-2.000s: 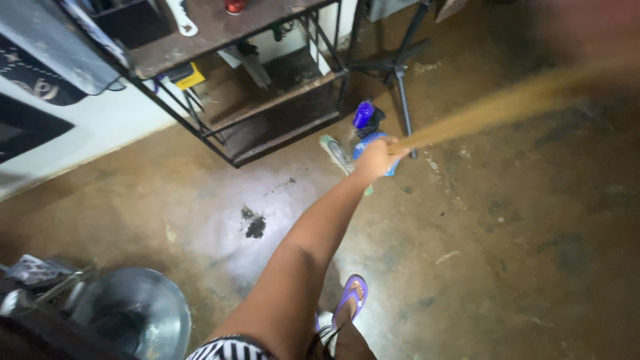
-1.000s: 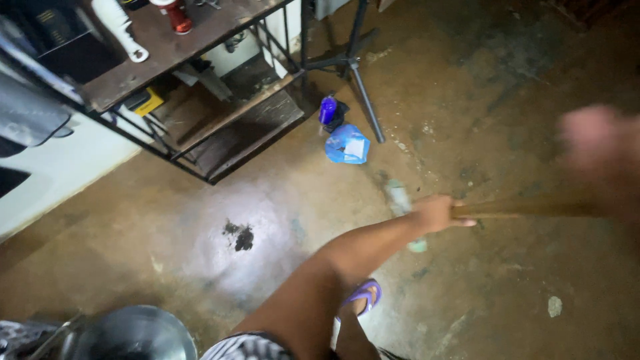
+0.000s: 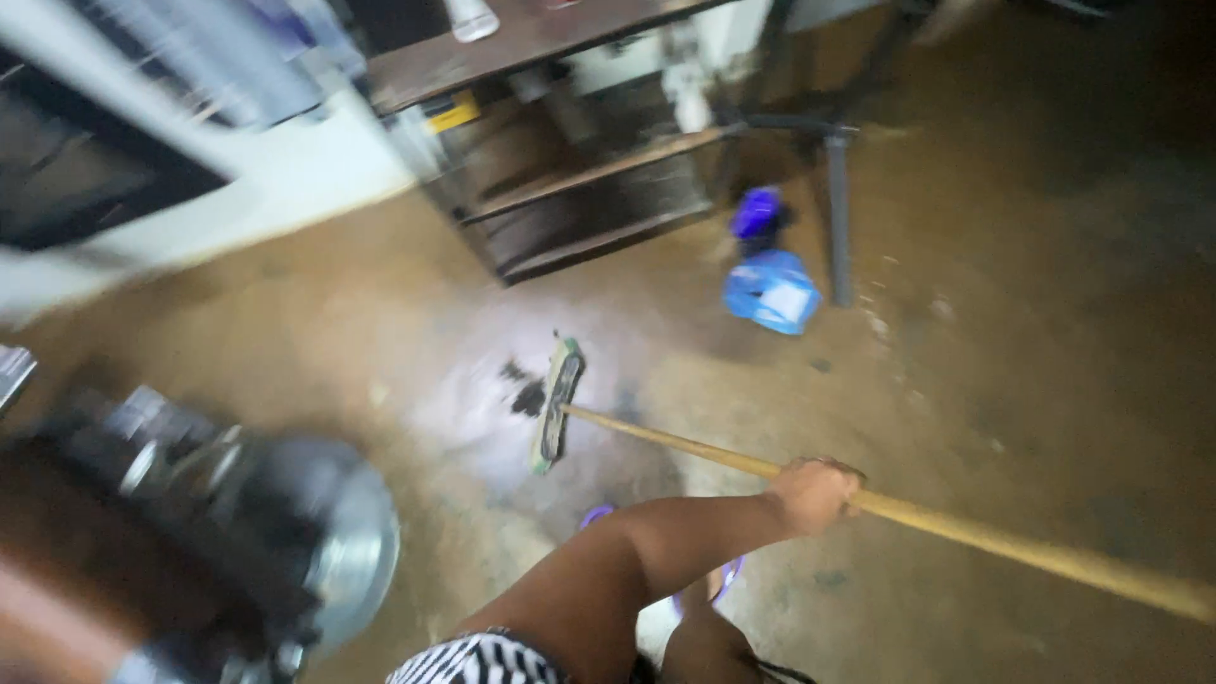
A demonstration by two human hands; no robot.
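Note:
My left hand (image 3: pixel 815 494) is closed around the long wooden handle (image 3: pixel 950 527) of a push broom, its arm reaching in from the bottom with a striped sleeve. The narrow broom head (image 3: pixel 559 404), pale with green ends, rests on the floor at the handle's far end. Just left of the head, touching or nearly touching it, lies a small dark patch of dirt (image 3: pixel 527 397). The handle runs out of view at the lower right. My right hand is out of view.
A shelf unit (image 3: pixel 589 176) stands ahead against the wall, with a black stand leg (image 3: pixel 839 218) to its right. Beside them lie a blue plastic bag (image 3: pixel 774 293) and a purple item (image 3: pixel 757 213). A metal basin (image 3: pixel 356 551) is at the lower left, purple sandals below my arm.
The broom head has moved left across the floor to the dark patch; one second ago it was right of the patch, near my left hand. The blurred right hand has left the view.

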